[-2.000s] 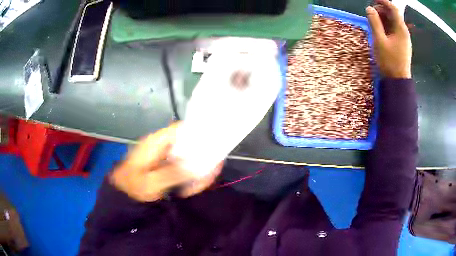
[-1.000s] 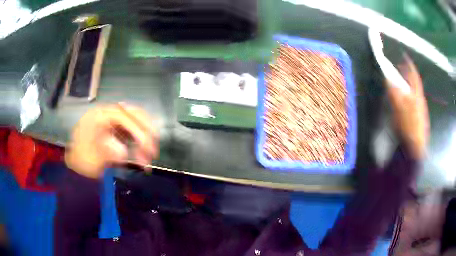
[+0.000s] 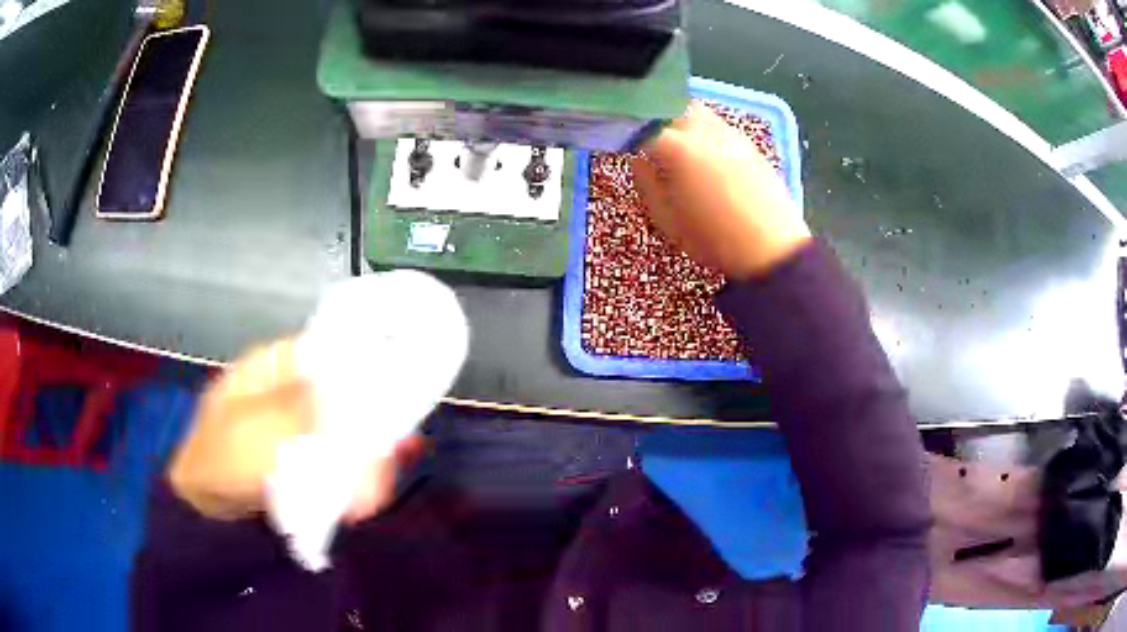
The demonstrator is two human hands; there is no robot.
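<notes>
My left hand [image 3: 253, 432] holds a white leaf stack [image 3: 383, 346] over the bench's front edge, rounded end up and a pointed tip hanging down; both are blurred. My right hand [image 3: 711, 185] is over the upper part of the blue parts tray [image 3: 572, 324], beside the press head's right corner; its fingertips are hard to make out. The tray holds many small copper-brown rivets [image 3: 643, 296]. The green press [image 3: 494, 84] stands left of the tray. Its white die plate [image 3: 476, 198] carries dark round fittings, with nothing white laid over them.
A smartphone [image 3: 152, 124] lies at the left, with a dark-handled hammer [image 3: 99, 117] beside it. A clear plastic packet [image 3: 15, 210] is at the far left edge. A red stool [image 3: 56, 395] is below left. A person's light clothing [image 3: 989, 519] shows at lower right.
My right hand has moved left from beyond the tray to over it, and the white piece it held is gone. My left hand now holds a white leaf stack. The view has shifted.
</notes>
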